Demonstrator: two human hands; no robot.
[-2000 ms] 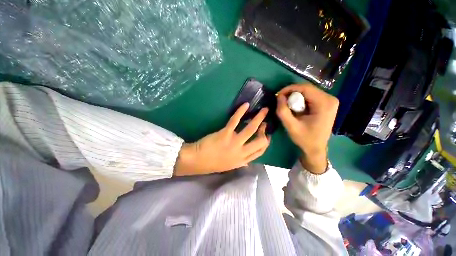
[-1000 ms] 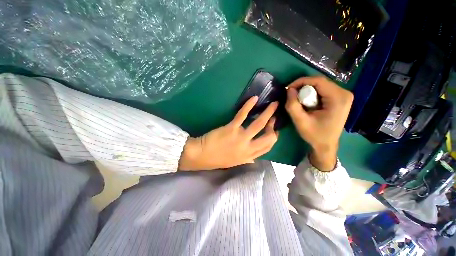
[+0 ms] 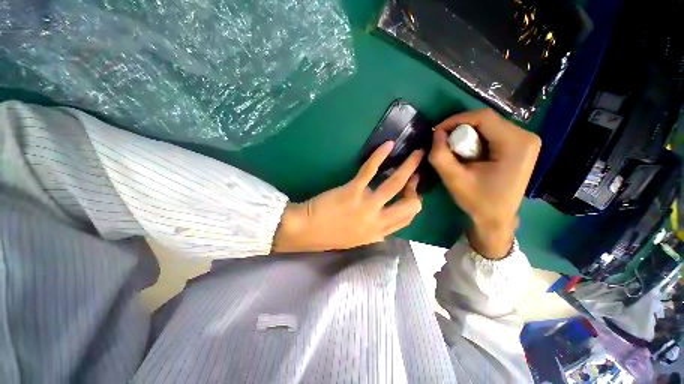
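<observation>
A flat black phone housing (image 3: pixel 403 122) with rounded corners lies on the green surface, tilted. My left hand (image 3: pixel 352 213) is spread, with its fingertips on the housing's lower part, holding it down. My right hand (image 3: pixel 489 163) is closed around a white-handled tool (image 3: pixel 465 142), whose rounded white end shows. It is at the housing's right side; a tiny yellowish speck shows at the fingertips. The tool's tip and the housing's lower end are hidden or too dark to make out.
A shallow black parts tray (image 3: pixel 459 64) with gold specks lies at the top. A large clear plastic bag (image 3: pixel 187 67) is at upper left. A blue-edged bin (image 3: pixel 600 142) of dark shells stands at right. Bagged items (image 3: pixel 577 349) show at lower right.
The whole view has shifted, so hands, housing and tray appear farther right and slightly higher. Both hands keep nearly the same pose around the housing.
</observation>
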